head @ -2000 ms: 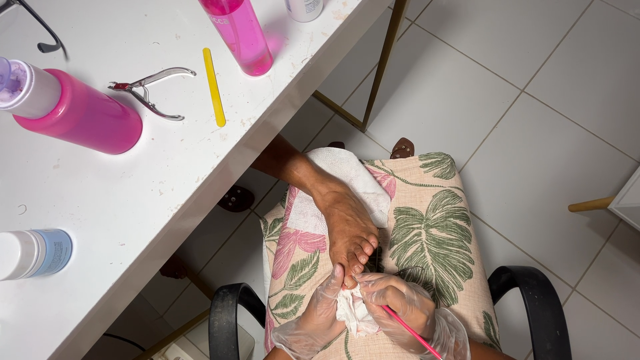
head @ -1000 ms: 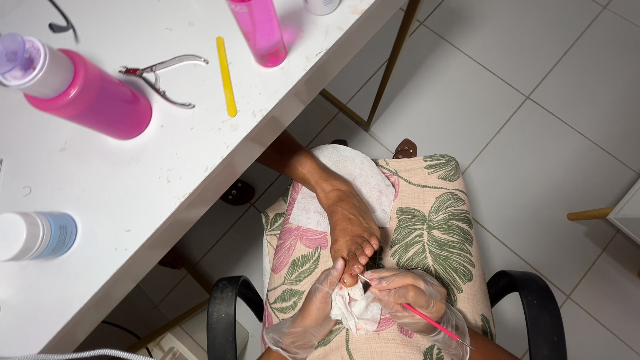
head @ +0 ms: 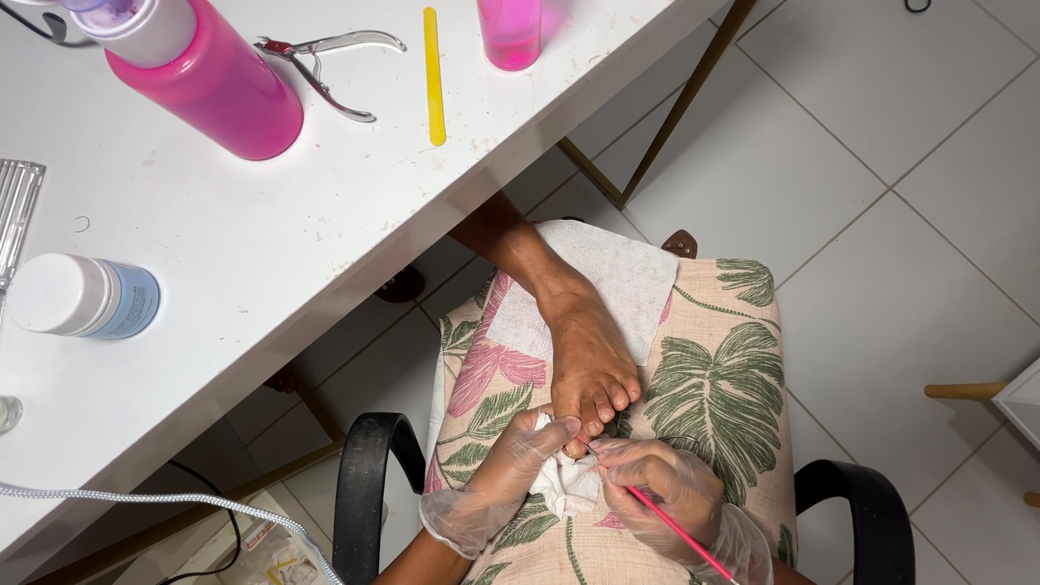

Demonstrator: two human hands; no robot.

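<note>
Another person's bare foot point(head: 591, 349) rests on a leaf-print cushion point(head: 715, 390), partly over a white disposable cloth point(head: 617, 280). My left hand point(head: 520, 459), in a clear plastic glove, pinches a crumpled white wipe point(head: 565, 483) and touches the big toe point(head: 575, 448). In my gloved right hand point(head: 662, 487) is a thin tool with a pink handle point(head: 674, 528), its fine metal tip at the big toe's nail. The wipe lies just below the toes, between both hands.
On the white table point(head: 244, 236) are a pink pump bottle point(head: 219, 89), cuticle nippers point(head: 325, 69), a yellow nail file point(head: 435, 77), a pink clear bottle point(head: 510, 32) and a white-and-blue jar point(head: 85, 296). Black armrests point(head: 370, 487) flank the cushion. A grey braided cord point(head: 244, 508) crosses at lower left.
The right hand keeps the pink tool at the big toe while the left stays beside it with the wipe. The view has shifted, bringing more of the braided cord into sight.
</note>
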